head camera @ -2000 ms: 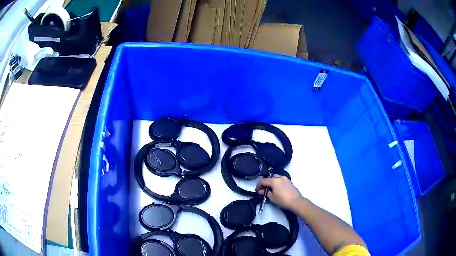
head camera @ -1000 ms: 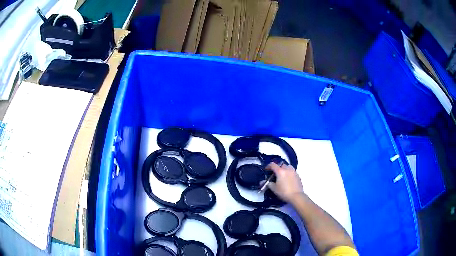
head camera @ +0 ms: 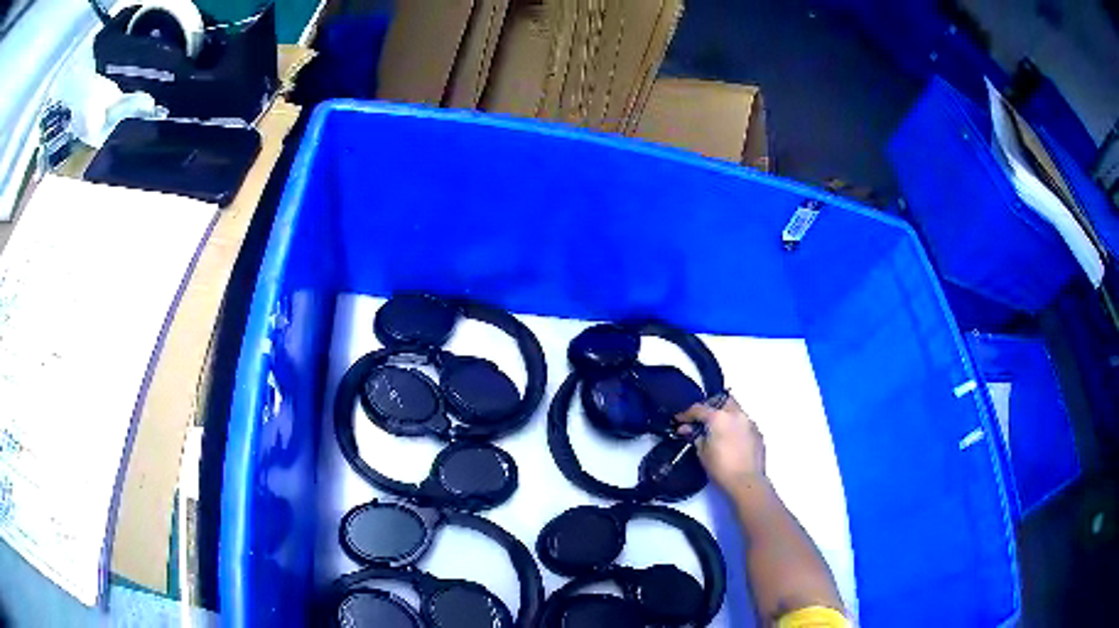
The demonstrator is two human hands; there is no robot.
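Note:
Black over-ear headphones lie in interlocked pairs on a white liner sheet (head camera: 785, 393) in the blue tote bin (head camera: 552, 221). My right hand (head camera: 726, 444) is over the upper right headphones (head camera: 577, 448), its fingers closed around a thin pen (head camera: 677, 461) that points down and left over an ear cup. Whether the fingers also touch the headphones I cannot tell. Other headphones lie at the upper left (head camera: 350, 429), lower left (head camera: 522, 552) and lower right (head camera: 706, 540). My left hand is not in view.
Left of the bin are a printed record sheet (head camera: 92, 356) on tan board (head camera: 166, 491), a flat black rectangle (head camera: 174, 160) and a black tape dispenser (head camera: 203, 76). Folded cardboard (head camera: 528, 61) stands behind the bin. Another blue bin (head camera: 969, 196) holding sheets is at the right.
My right hand moved up, then right and slightly down, still holding the pen. The upper right headphones have shifted a little: their lower ear cup now shows left of the hand.

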